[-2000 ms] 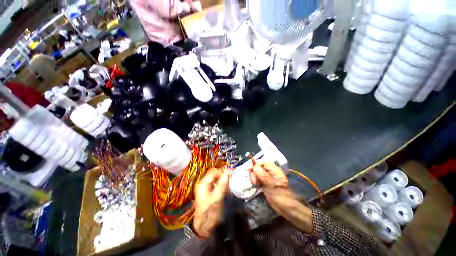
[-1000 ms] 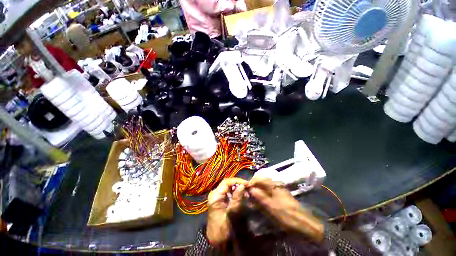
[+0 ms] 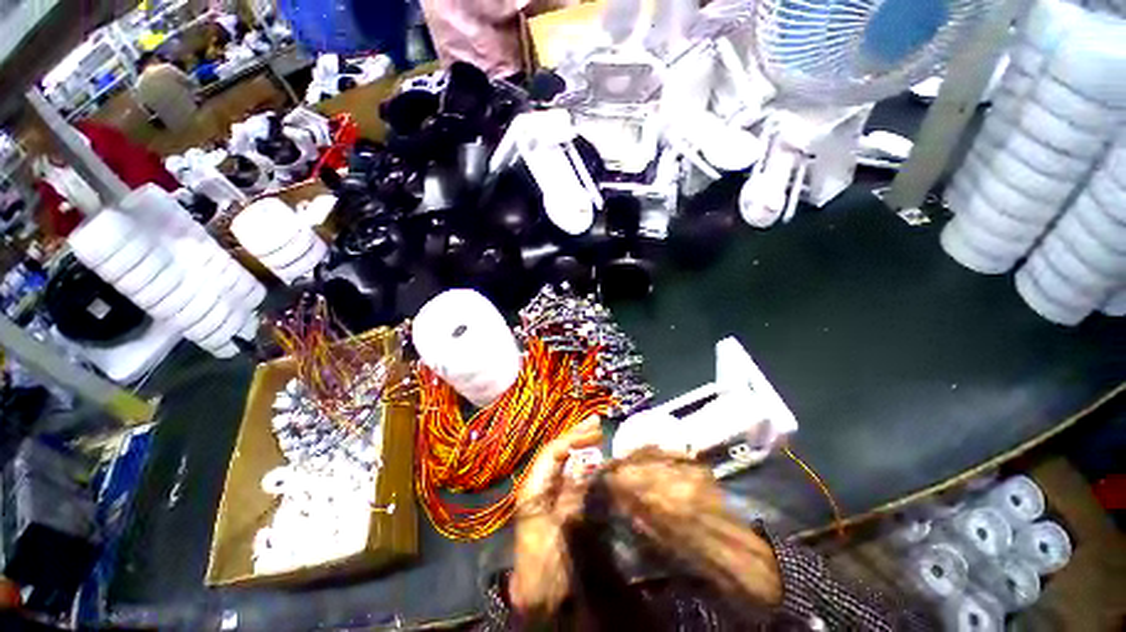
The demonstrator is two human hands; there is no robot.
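My left hand [image 3: 550, 525] and my right hand [image 3: 698, 519] are close together at the bottom centre, both blurred. The fingers of my left hand hold a small white part [image 3: 582, 463]; its details are too blurred to tell. My right hand is beside it, its fingertips hidden. A white forked bracket housing [image 3: 722, 414] lies on the bench just behind my right hand, with an orange wire [image 3: 815, 485] running out from its right side. A bundle of orange-red wire leads [image 3: 482, 457] with silvery ends lies left of my hands. A white ribbed round stack [image 3: 467, 346] stands behind it.
An open carton of small white wired parts [image 3: 401, 494] is at left. Black cups [image 3: 457, 235] and white brackets [image 3: 617, 111] are heaped behind. White cover columns [image 3: 1031, 161] stand at right, near a fan [image 3: 852, 43]. A floor carton holds round parts [image 3: 988, 531]. People are behind the bench.
Since two seconds ago, my hands have moved off the white bracket, which now lies behind them. My left hand's fingers have opened somewhat since one second ago, showing the small part. The view has shifted.
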